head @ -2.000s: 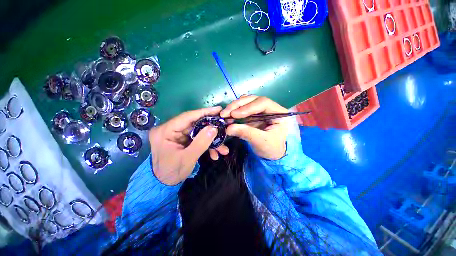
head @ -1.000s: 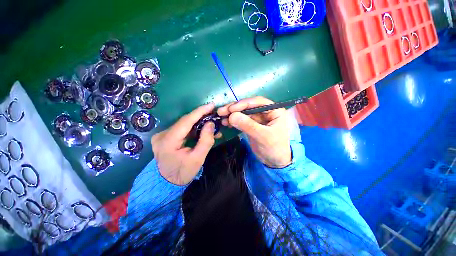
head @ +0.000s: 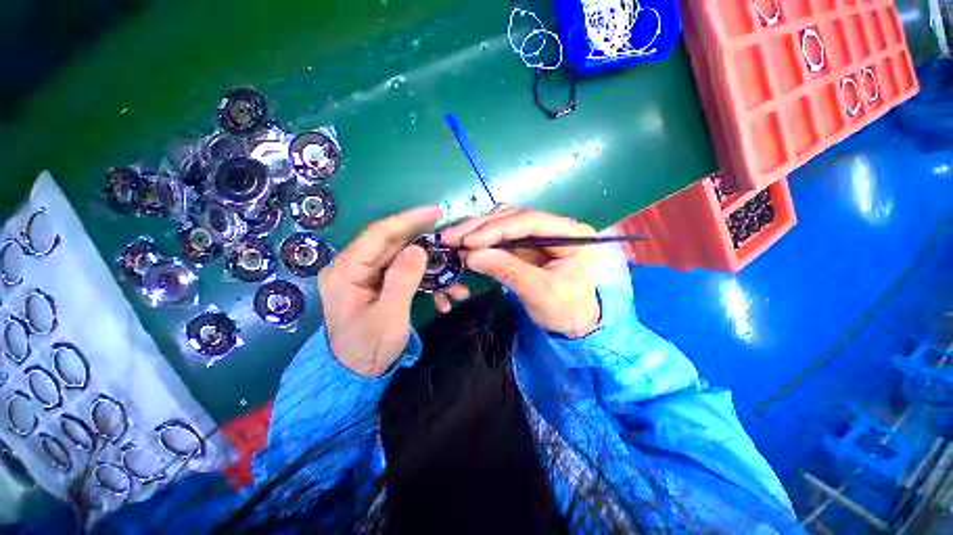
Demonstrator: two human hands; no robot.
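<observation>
My left hand (head: 371, 287) holds a dark round unit (head: 441, 268) with a silver rim between thumb and fingers, in front of me at the bench edge. My right hand (head: 543, 266) grips black tweezers (head: 585, 240) like a pen, their back end pointing right. The right fingertips are at the unit's upper right edge and hide the tweezer tips. A blue stick (head: 470, 157) lies on the green bench just beyond the hands. A loose pile of similar round units (head: 241, 180), some with clear film, lies left of the hands.
A white sheet (head: 125, 345) with rows of metal rings is at the left. A blue box (head: 627, 54) of white rings stands at the top, a black ring (head: 555, 94) beside it. A coral compartment tray (head: 768, 120) is at the right, above a coral bin (head: 695, 225) of small dark parts.
The tweezers have turned in my right hand and look thinner than one second ago. My left thumb has shifted left, showing more of the unit.
</observation>
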